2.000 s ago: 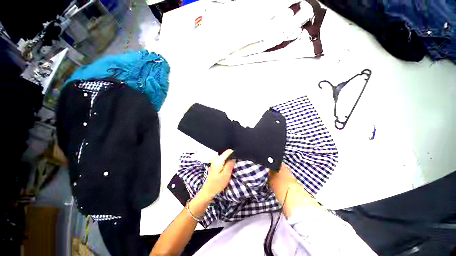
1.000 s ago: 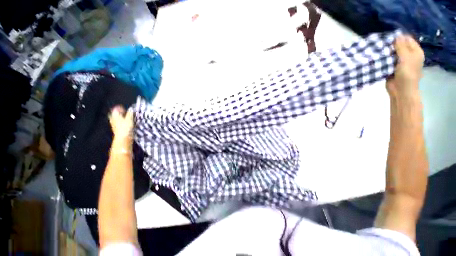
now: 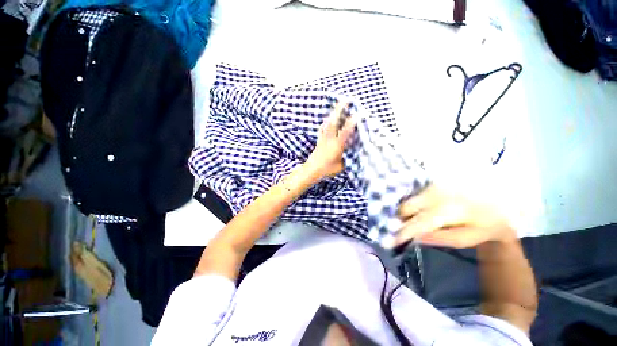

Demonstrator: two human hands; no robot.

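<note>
The jacket (image 3: 270,142) lies in front of me with its navy and white gingham lining outward, bunched at the left and flat at the back. A small black corner with a light button shows at its lower left. My left hand (image 3: 331,145) grips the checked cloth near the middle. My right hand (image 3: 433,219) pinches the end of a checked sleeve (image 3: 379,169) near the table's front edge; this hand and the sleeve are blurred. I cannot tell whether snips are in the right hand.
Stacked black jackets (image 3: 128,115) lie at the left, with a teal garment (image 3: 183,23) behind them. A black hanger (image 3: 484,101) and a small dark thread (image 3: 499,151) lie on the white table (image 3: 541,182) at the right. Denim garments (image 3: 602,40) are at the far right.
The black side was first up in part; then the lining was stretched wide between both hands. Now both hands are closer together, the right lower and nearer my body. The view has also shifted.
</note>
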